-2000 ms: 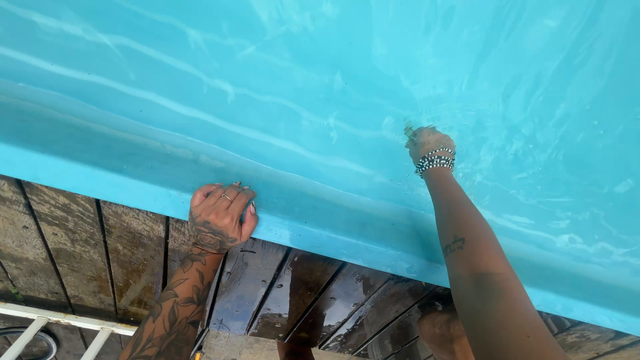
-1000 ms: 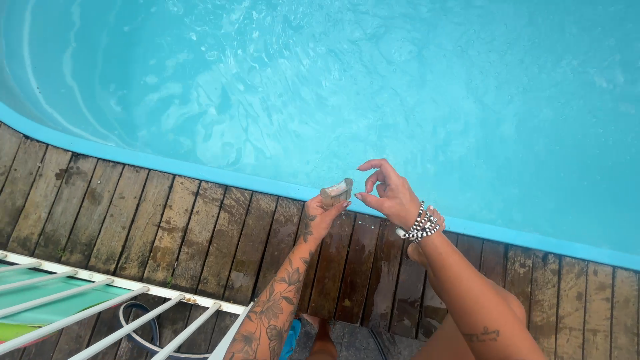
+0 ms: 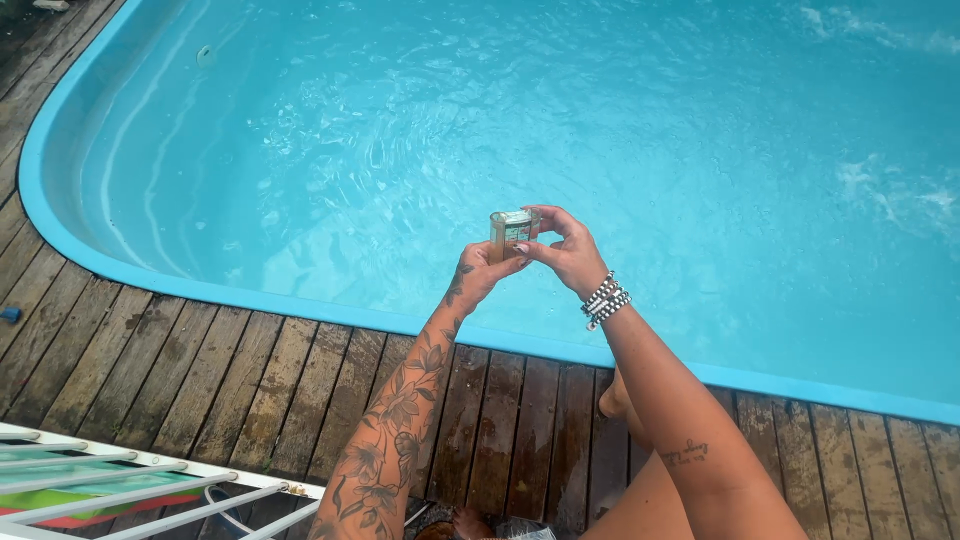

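A small clear plastic test container (image 3: 504, 234) with printed markings is held up over the pool's edge. My left hand (image 3: 486, 271) grips its lower part from the left and below. On its right side, the fingers and thumb of my right hand (image 3: 568, 247) close around the upper part, the thumb across its front. Beaded bracelets (image 3: 606, 301) circle my right wrist. The container's base is hidden by my fingers, and I cannot tell what fills it.
Pool water (image 3: 420, 150) spreads beyond my hands, bordered by a light blue rim (image 3: 360, 313). Wet wooden decking (image 3: 285, 382) runs along it. A white metal railing (image 3: 161, 469) stands at lower left, and a small blue object (image 3: 10, 314) lies on the far-left planks.
My right hand was in the water, then came up beside the container in my left hand; now it holds the container too. The left hand has left the pool rim. The view has shifted widely.
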